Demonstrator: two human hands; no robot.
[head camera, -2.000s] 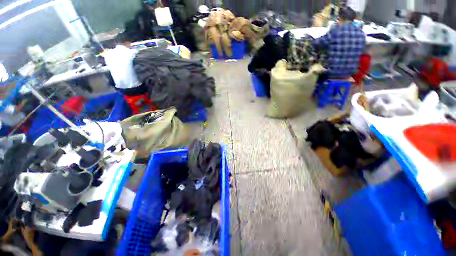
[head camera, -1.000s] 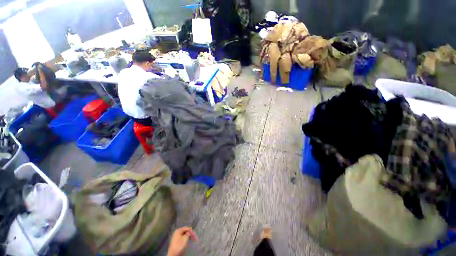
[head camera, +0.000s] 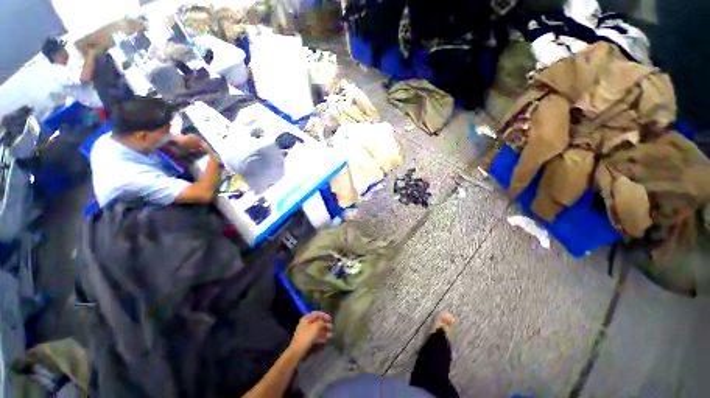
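My left hand (head camera: 313, 329) is at the lower middle, its forearm coming up from the bottom edge. Its fingers are loosely curled and I see nothing in them. It overlaps the view of a blue crate edge (head camera: 292, 289); contact cannot be told. An olive sack (head camera: 327, 268) sags just beyond it, with pale and dark bits in its mouth. A large heap of dark grey cloth (head camera: 167, 288) fills the lower left. My right hand is not in view. A dark trouser leg with a foot (head camera: 445, 320) shows at the bottom.
A seated person in a light top (head camera: 136, 167) works at a white machine table (head camera: 272, 183) on the left. Brown cloth pieces (head camera: 603, 101) overflow a blue crate (head camera: 572, 225) at the right. Dark scraps (head camera: 412, 189) lie on the speckled floor (head camera: 483, 272). Another olive sack (head camera: 424, 103) lies farther back.
The view has moved forward along the aisle and turned. The seated person, grey heap and brown pile are larger; the black and checked pile has left view. My left hand appears farther up.
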